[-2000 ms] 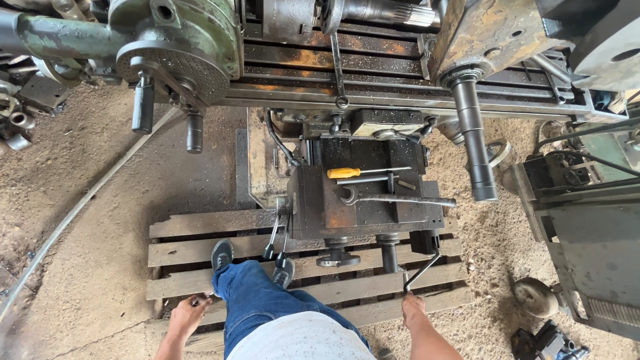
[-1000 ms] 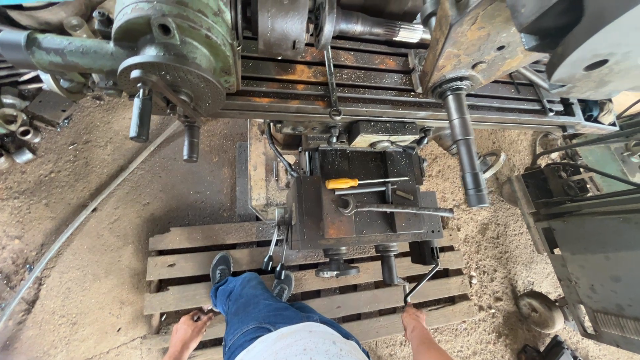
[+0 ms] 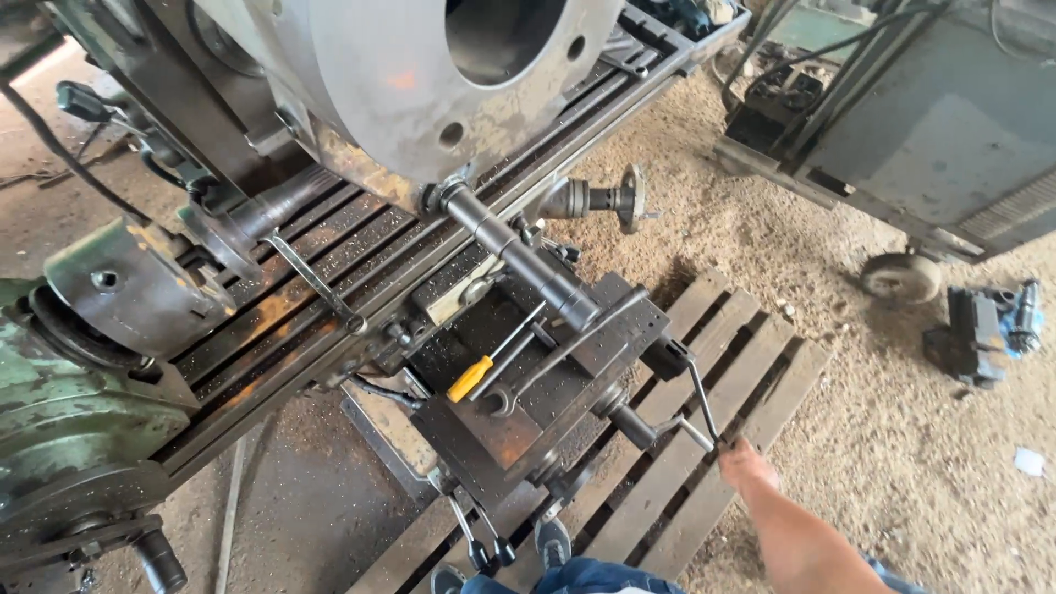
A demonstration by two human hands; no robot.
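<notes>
My right hand (image 3: 747,466) is closed around the end of a metal crank handle (image 3: 701,396) at the front right of a milling machine's knee. My left hand is out of the frame. On the knee's dark top lie a yellow-handled screwdriver (image 3: 470,378), a metal rod beside it and a long open-end wrench (image 3: 569,346). Above them a stepped dark arbor (image 3: 520,256) sticks out from the machine head. The slotted worktable (image 3: 272,322), strewn with metal chips, runs diagonally behind, with a wrench (image 3: 318,280) resting across it by the chuck (image 3: 136,289).
A slatted wooden pallet (image 3: 701,511) lies under my feet. Two ball-ended levers (image 3: 491,551) hang below the knee. A large metal flange (image 3: 412,74) overhangs the table. To the right are a wheeled grey cabinet (image 3: 932,124) and a dark metal part (image 3: 969,338) on the gravel.
The view has swung right and tilted. My left hand, seen at the lower left before, has left the frame. My right hand is still at the crank.
</notes>
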